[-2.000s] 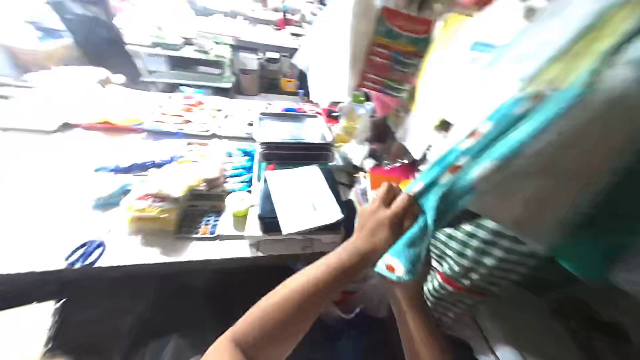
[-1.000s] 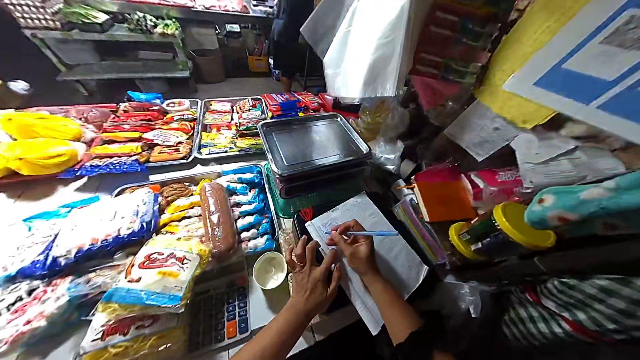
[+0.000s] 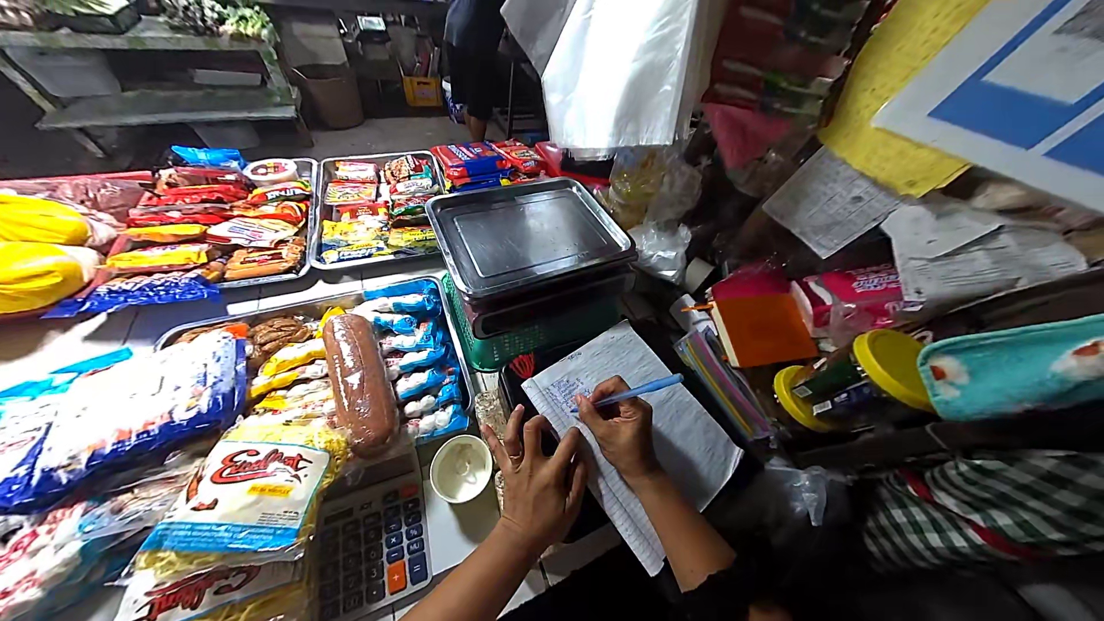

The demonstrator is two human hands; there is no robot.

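My right hand holds a light blue pen, its tip on a lined sheet of paper that bears handwriting. Spread on the left edge of the same sheet is my left hand, with nothing in it. The paper lies tilted over a dark surface. Just left of my left hand stands a small white cup. A desk calculator lies farther left, partly covered by a packet of noodles.
Metal trays of packaged meats and sausages fill the counter at the left. Behind the paper, a metal tray tops a stack over a green basket. Yellow-lidded jars and a teal cloth are at the right. A person stands beyond.
Two seconds ago my hands were at the teal cloth on the right; by one second ago they were on the paper with the pen. Since then my left hand has flattened out more.
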